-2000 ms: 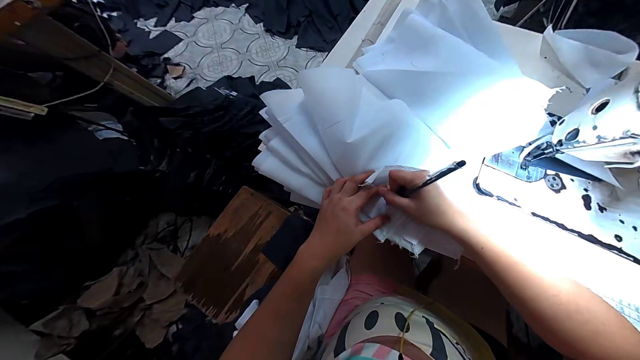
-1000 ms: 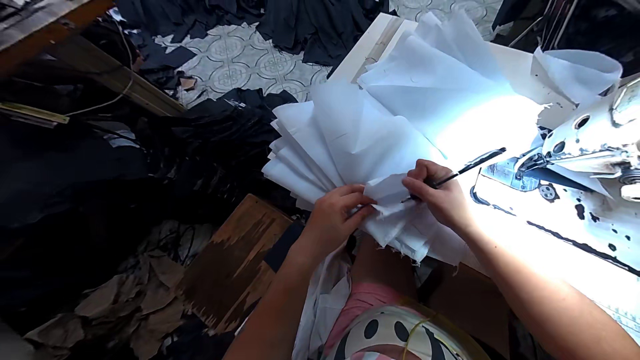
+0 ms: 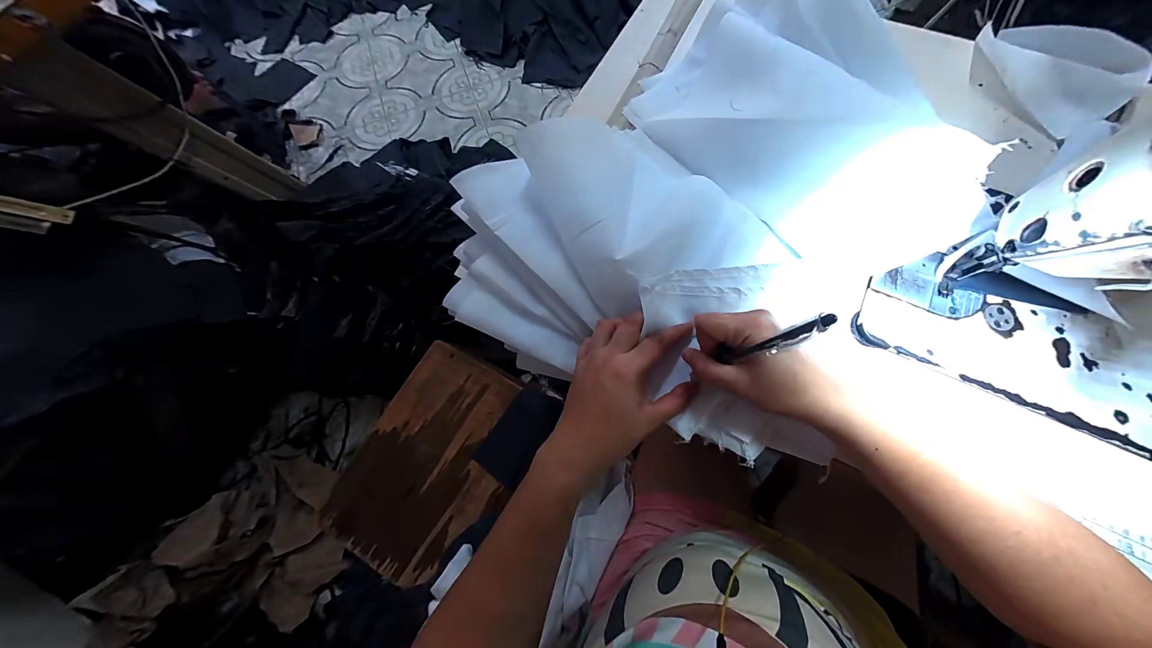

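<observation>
A fanned stack of white fabric pieces (image 3: 576, 243) lies over the table's near left part, its frayed edges hanging toward my lap. My left hand (image 3: 625, 382) rests on the near part of the stack, fingertips pressing the cloth. Close by on the right, my right hand (image 3: 756, 360) grips a black pen (image 3: 783, 337), whose tip is hidden by my fingers. More white fabric (image 3: 792, 108) spreads behind, partly under a bright glare. The needle and presser foot area of a white sewing machine (image 3: 963, 279) sits to the right of my right hand.
A curled white fabric piece (image 3: 1062, 72) lies behind the machine head. Dark cloth (image 3: 360, 243) is heaped at the left, with a worn wooden board (image 3: 423, 459) below it. Brown scraps (image 3: 270, 531) lie at the lower left, and patterned floor tiles (image 3: 396, 85) show beyond.
A folded section with layered edges now stands up behind my hands, where a smaller raised flap was a second ago. My right hand has come closer to my left, still holding the pen.
</observation>
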